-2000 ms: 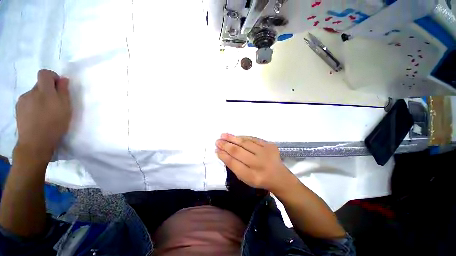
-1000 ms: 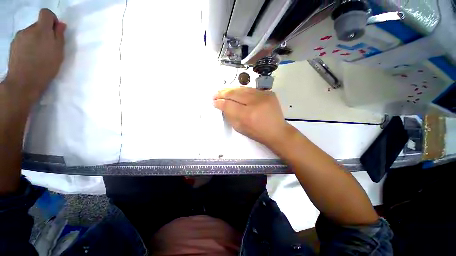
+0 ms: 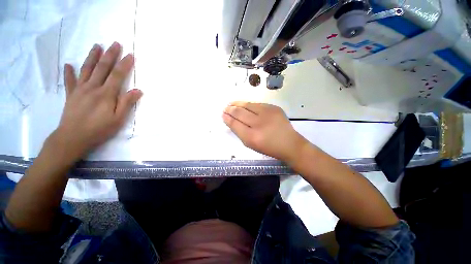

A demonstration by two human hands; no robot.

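A white fabric panel (image 3: 175, 77) with thin dark seam lines lies on the white table, left of and below the sewing machine head (image 3: 310, 31). My left hand (image 3: 98, 98) lies flat on the cloth at the left, fingers spread, thumb near a seam line. My right hand (image 3: 258, 126) is at the cloth's right side, just below the presser foot area (image 3: 242, 56), with its fingers together and fingertips down on the cloth. Whether they pinch the edge is hard to tell, as the cloth is overexposed there.
Silver thread snips (image 3: 335, 71) lie on the machine bed (image 3: 310, 103). A black smartphone (image 3: 400, 148) lies at the right table edge beside a tan block (image 3: 451, 135). A grey tape measure strip (image 3: 181, 170) runs along the front edge.
My left hand was closed at the cloth's far left; it now lies flat with spread fingers, further right. The cloth that hung over the front edge has moved up. My right hand moved up towards the needle.
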